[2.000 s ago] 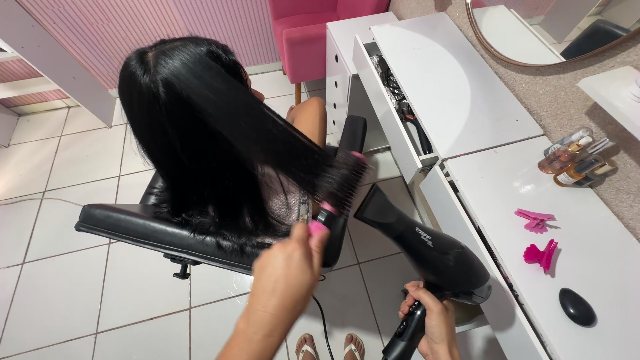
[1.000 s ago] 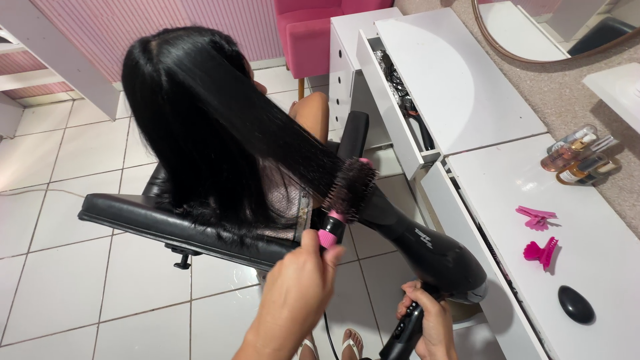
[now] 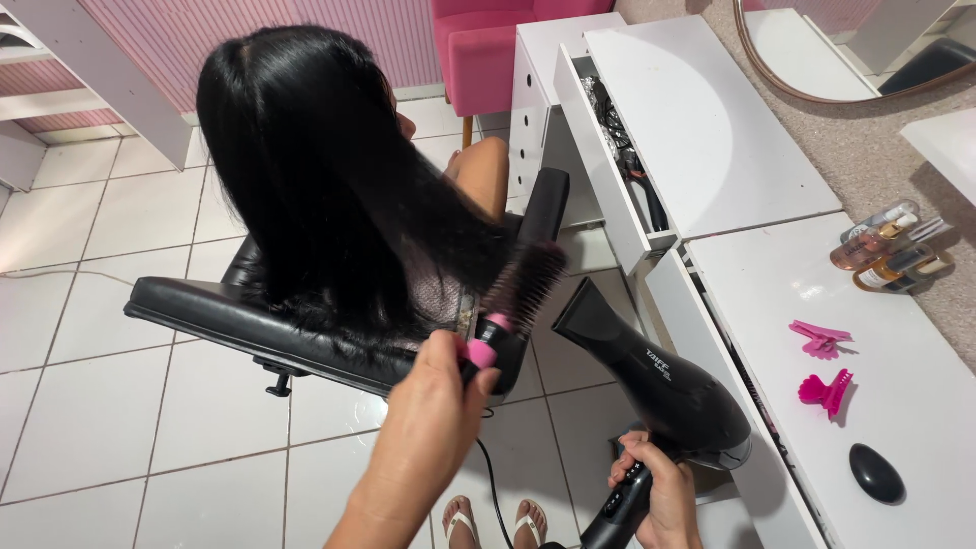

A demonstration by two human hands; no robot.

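My left hand (image 3: 438,396) grips the pink and black handle of a round hairbrush (image 3: 526,290). Its bristles are at the ends of a lock of long black hair (image 3: 305,152) on a person seated in a black salon chair (image 3: 259,324), seen from behind. On the right, my right hand (image 3: 656,488) is closed around the handle of a black Taiff hair dryer (image 3: 663,381). The dryer's nozzle points up and left, a short gap away from the brush.
A white counter (image 3: 762,282) on the right holds two pink hair clips (image 3: 825,393), a black oval object (image 3: 877,473) and several bottles (image 3: 877,248). Two drawers (image 3: 610,168) stand open beside the chair. A black cord (image 3: 492,473) hangs near my feet.
The dryer nozzle, close against the brush one second ago, is now apart from it. The brush has stayed near the hair ends, and both hands have kept their hold.
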